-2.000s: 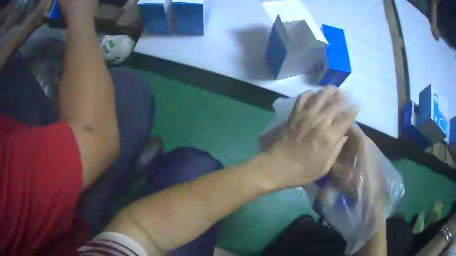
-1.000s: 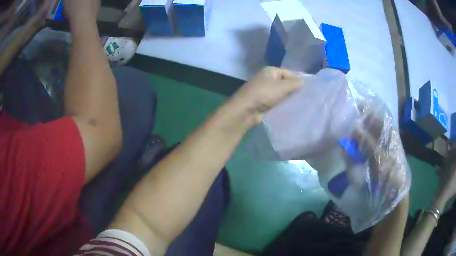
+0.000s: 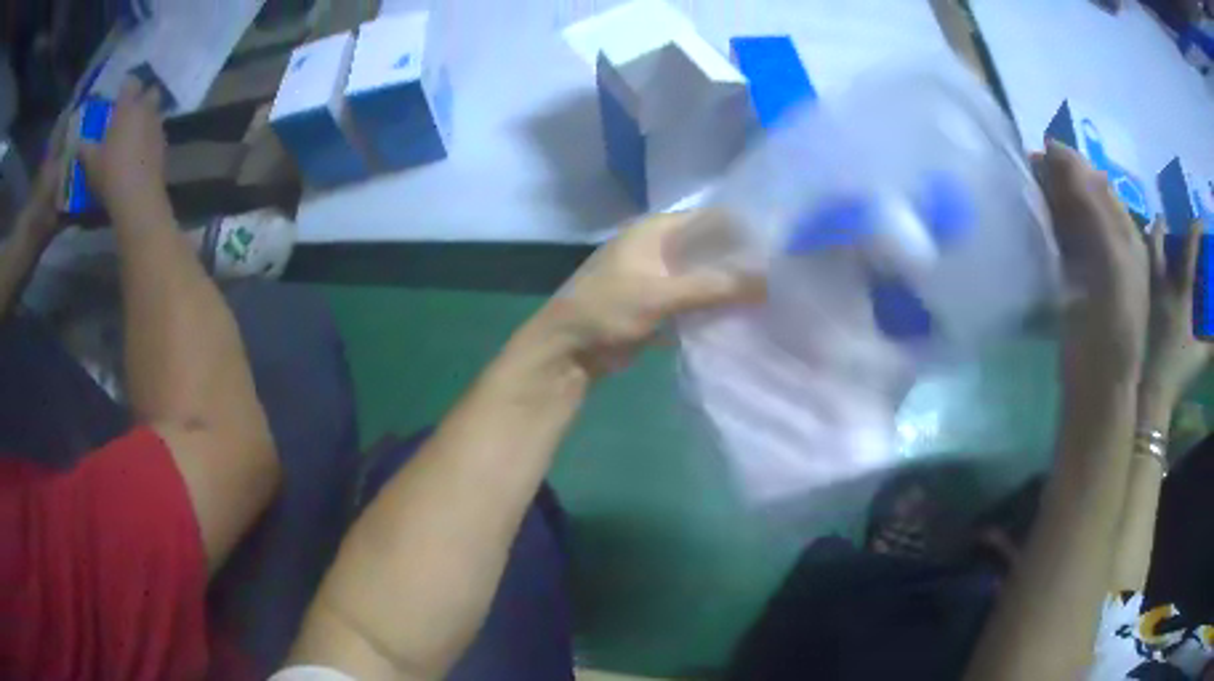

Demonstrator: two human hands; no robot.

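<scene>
A clear, crinkly poly bag hangs around a round white fan unit with three blue blades. The unit is blurred and faces up in front of the table edge. My left hand pinches the bag at its left side, with the thumb over the film. My right hand is at the right rim of the unit and holds it through or with the bag; its fingertips are partly hidden. The loose part of the bag hangs down below the unit.
An open carton stands on the white table, with a blue carton behind it. Two closed cartons stand left. More cartons are at right. A person in a red sleeve sits left; a braceleted arm is right.
The bagged fan unit has moved up and turned so its blades face the camera. My right hand has risen to its right rim and shows outside the bag. The view has shifted right.
</scene>
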